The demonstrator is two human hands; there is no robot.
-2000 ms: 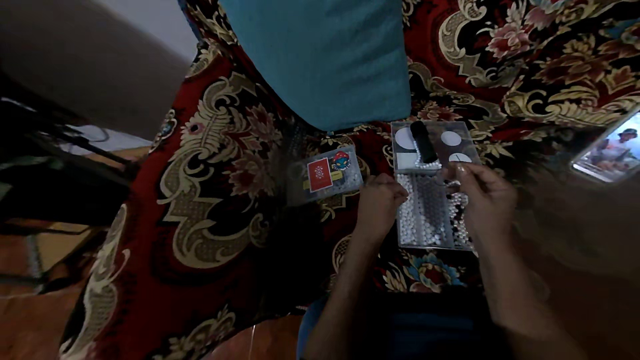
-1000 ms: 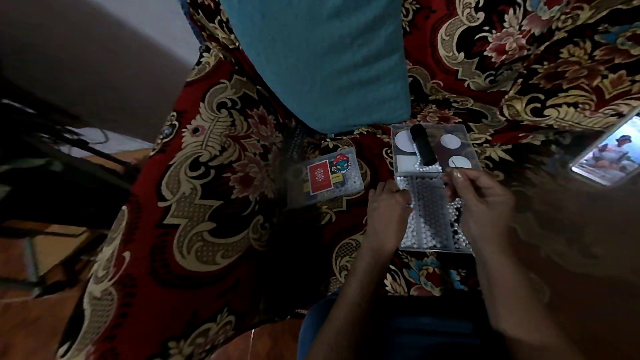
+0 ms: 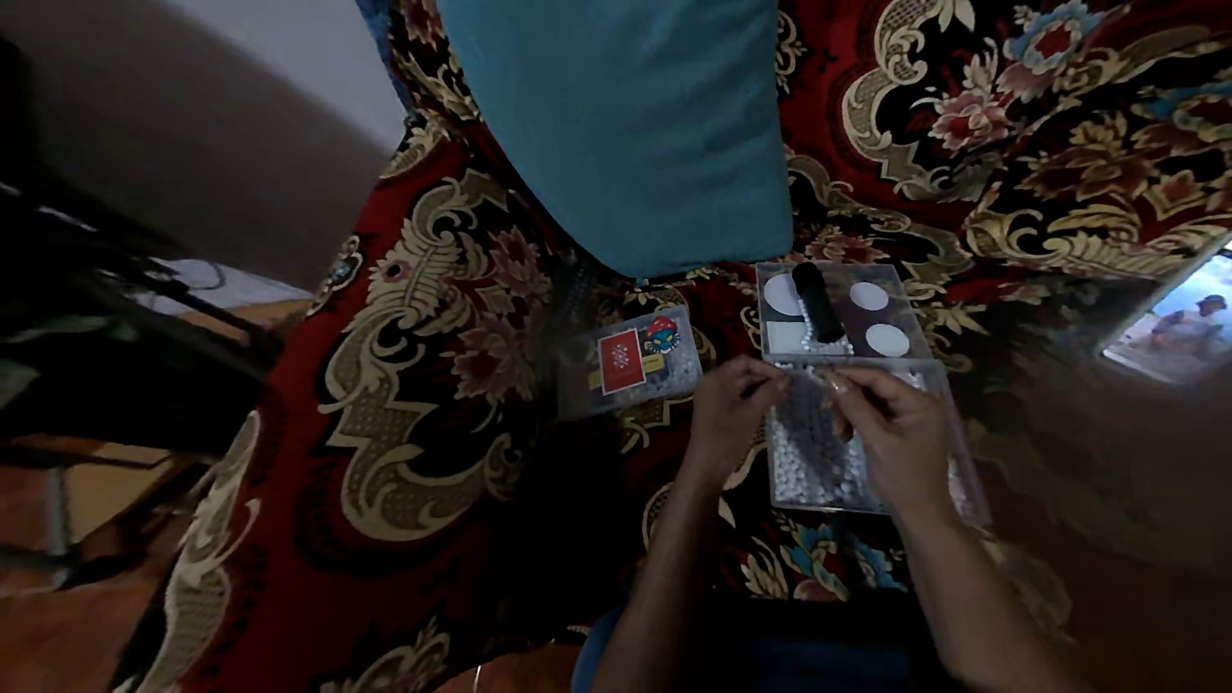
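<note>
A clear plastic box of white beads (image 3: 818, 481) lies on the patterned fabric, with its lid (image 3: 905, 298) folded back. White round stickers or discs show on the lid, and a dark cylindrical object (image 3: 816, 303) rests there beside a string of small white beads (image 3: 828, 345). My left hand (image 3: 736, 404) is at the box's upper left edge, thumb and fingertips pinched together. My right hand (image 3: 890, 419) is over the upper right part of the box, fingertips pinched on something small and pale. Between the hands small white beads show; whether they are on a thread is too blurred to tell.
Left of the box lies another clear plastic case (image 3: 681, 373) with a red card (image 3: 622, 362) and a colourful sticker on it. A teal cushion (image 3: 645, 135) stands behind. At the far right is a lit screen (image 3: 1174, 318). Red floral fabric (image 3: 423, 385) covers the seat.
My left hand has moved a little away from the bead box and back to its upper edge. My right hand stays over the box's upper right, its fingers now turned more inward.
</note>
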